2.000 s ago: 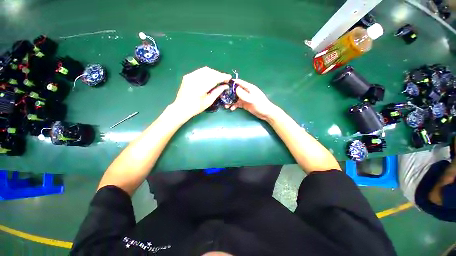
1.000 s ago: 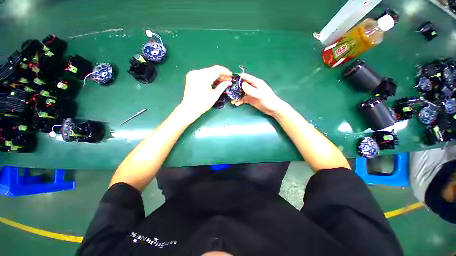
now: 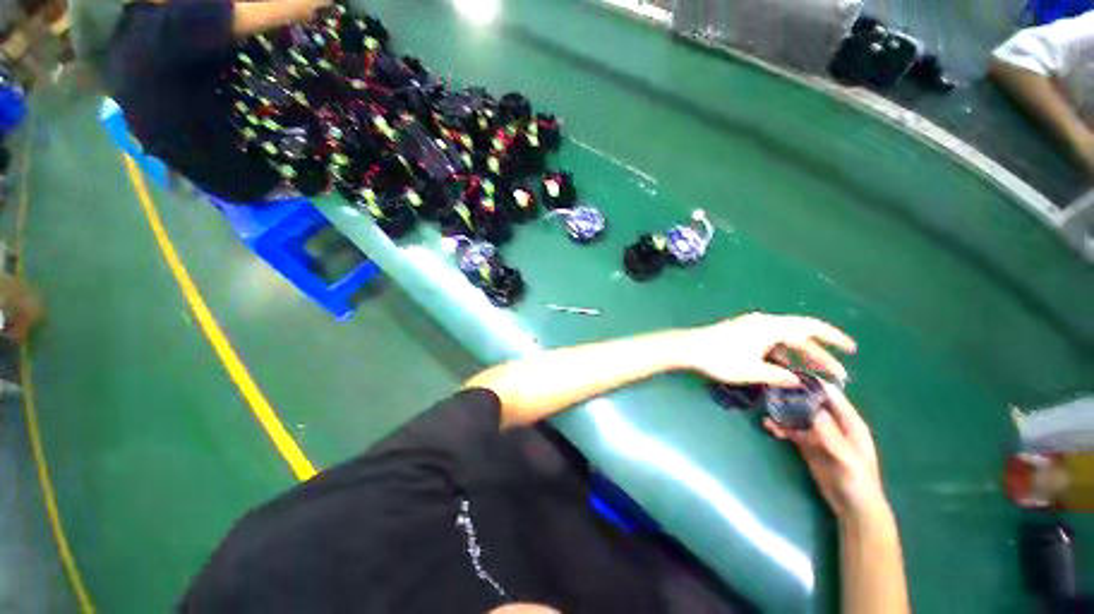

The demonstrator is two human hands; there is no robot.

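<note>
My left hand [image 3: 762,350] and my right hand [image 3: 840,446] are together over the green bench top. Between them is a speckled round disc [image 3: 792,401], held by its edge in my right hand's fingers. A black housing [image 3: 734,393] lies just left of it, under my left hand, partly hidden. My left hand's fingers are spread over the top of the disc and housing; blur hides whether they grip. A thin grey rod [image 3: 573,311] lies on the bench to the left.
A large pile of black units [image 3: 420,138] covers the bench at upper left. Nearer are units with discs [image 3: 686,244]. A bottle [image 3: 1056,480] and a black sleeve [image 3: 1050,558] are at the right edge. A person in black [image 3: 180,96] sits beyond the pile; another's arm [image 3: 1044,102] shows upper right.
The view has swung to the left, showing more of the pile and a person there. My left hand's fingers have spread. The disc is still between my hands.
</note>
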